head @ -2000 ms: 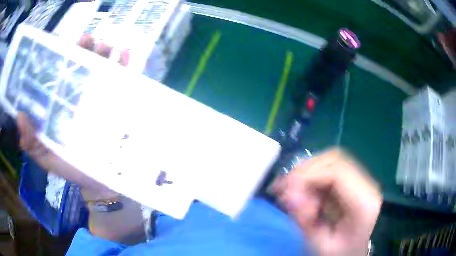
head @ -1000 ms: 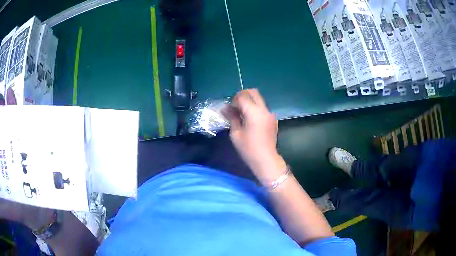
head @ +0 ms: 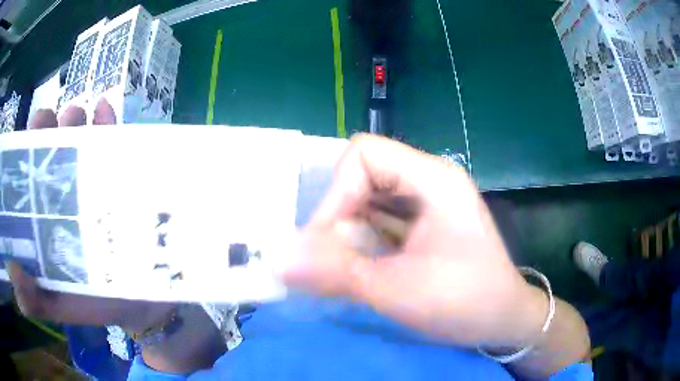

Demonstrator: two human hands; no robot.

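Observation:
A long white retail carton [head: 194,216] with blue-grey photo panels and small black pictures lies across the left and middle of the view. My left hand [head: 82,301] is shut on its left part, with fingertips over the top edge and the thumb below. My right hand [head: 417,245] is at the carton's right end, its curled fingers over the end flap [head: 319,175]. It is blurred, and whether it holds a small piece is hidden. The clear plastic pieces [head: 453,158] show only as a small glint behind this hand.
Upright cartons [head: 119,63] stand at the back left on the green bench [head: 276,67]. A leaning row of cartons [head: 615,82] is at the right. A black tool [head: 379,78] with a red switch lies mid-bench. A blue basket [head: 89,350] is at lower left. Another person's shoe [head: 590,260] shows at right.
My right hand has left the heap of clear pieces and come to the carton's end. The carton, in my left hand, now reaches further right. The bench has shifted rightwards in view.

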